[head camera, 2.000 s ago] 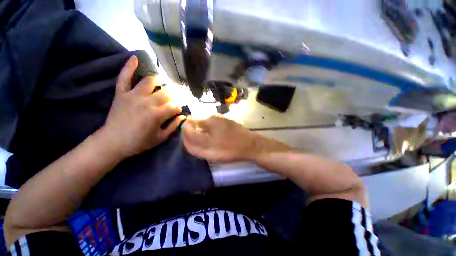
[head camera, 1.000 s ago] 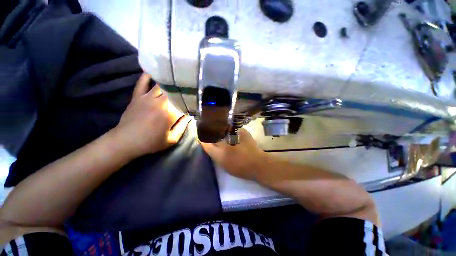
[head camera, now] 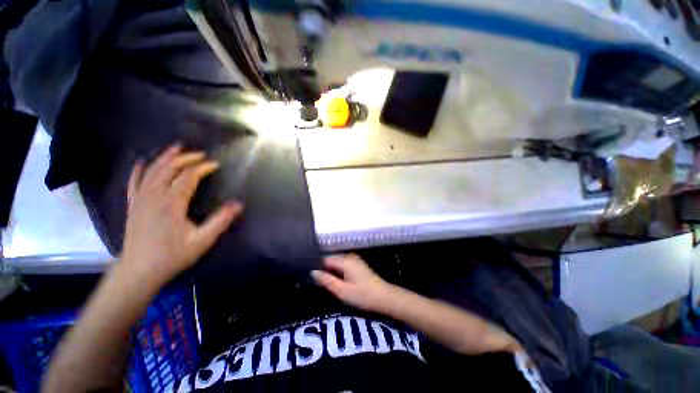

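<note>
A dark grey fabric panel [head camera: 269, 192] lies on the white sewing table and reaches over its front edge. Its upper part runs to the brightly lit needle area of the sewing machine [head camera: 491, 46]. My left hand [head camera: 169, 207] rests on the fabric with its fingers spread and thumb apart. My right hand [head camera: 351, 282] is at the table's front edge, its fingertips at the fabric's lower right corner; fingers and thumb pinch the edge there. Glare hides the presser foot and needle.
A yellow-orange round item [head camera: 335, 110] sits beside the lamp glare. A black flat rectangle [head camera: 415, 101] lies on the machine bed. A small dark tool [head camera: 546, 149] is at the table's right. A blue plastic basket [head camera: 165, 338] stands below left. Dark fabric is heaped at upper left.
My right hand has left the needle area and moved down to the fabric's corner. My left hand has moved down and left, and its fingers have spread. The view has shifted.
</note>
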